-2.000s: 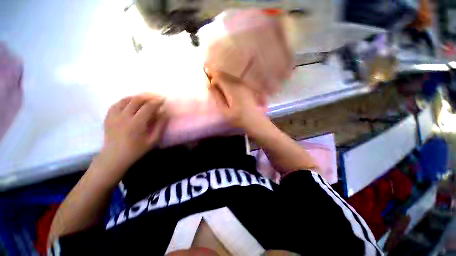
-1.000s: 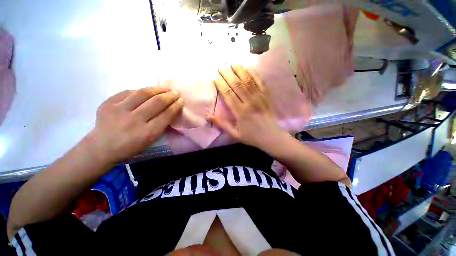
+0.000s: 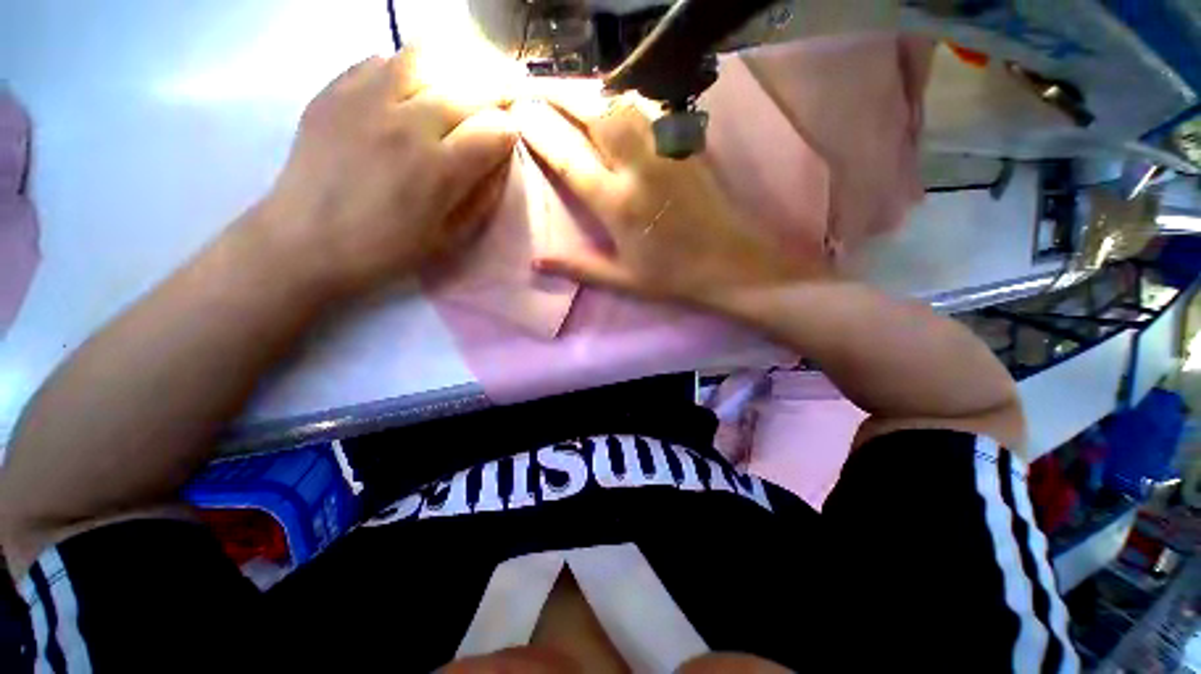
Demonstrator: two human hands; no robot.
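Pink cut pieces lie under both hands on the white machine table, with a fold line running between the hands and a corner near the table's front edge. My left hand presses on the cloth at its left side, fingertips in the bright glare by the needle area. My right hand lies on the cloth with fingers spread, thumb toward the fold, just below the sewing machine's head. The needle and presser foot cannot be made out in the glare. More pink cloth lies right of the needle.
Another pink panel is at the far left of the table. A blue crate with red cloth is below the table at left. Pink pieces lie low, right of the lap. A small orange-tipped tool lies behind at right.
Both hands have moved forward with the cloth, up to the needle area. Earlier they were nearer the table's front edge. The machine head came into view after the first frame.
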